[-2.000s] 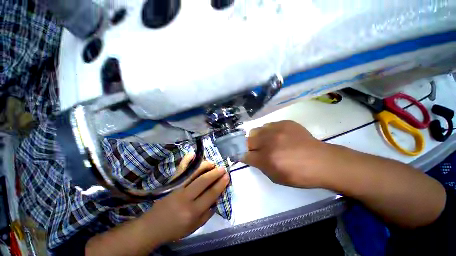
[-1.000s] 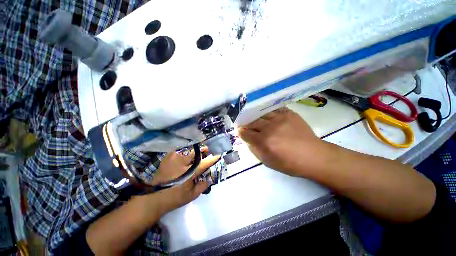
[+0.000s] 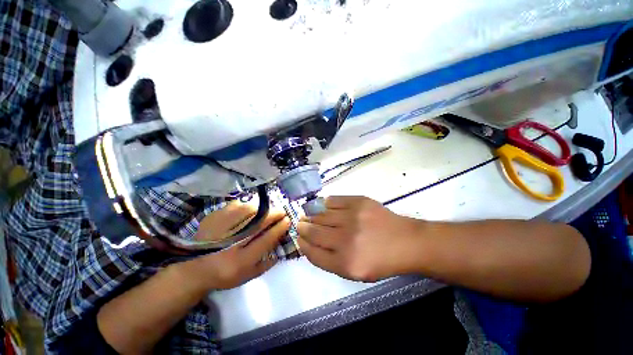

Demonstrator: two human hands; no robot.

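Observation:
Plaid fabric point(image 3: 48, 229) in dark, white and blue checks hangs in a crumpled mass at the left; a small edge of it shows between my hands. My left hand point(image 3: 239, 246) lies on the cloth below the machine head, its fingertips at that edge, partly behind the curved guard point(image 3: 260, 215). My right hand point(image 3: 357, 239) is closed at the same edge, fingertips pinching it beside the tension dial point(image 3: 300, 182). The needle and presser foot are hidden. Tweezers point(image 3: 357, 161) lie on the bed behind the dial.
The white sewing machine head point(image 3: 277, 76) with a blue stripe spans the top. Scissors point(image 3: 517, 147) with red and yellow handles lie at the right, beside a black clip point(image 3: 588, 158). Thread snips point(image 3: 427, 130) lie near the scissor blades. The table's grey edge point(image 3: 340, 313) runs below.
My right hand has moved from beside the needle area down toward me, to the cloth edge near my left hand. The tweezers now show on the bed. The camera view has shifted.

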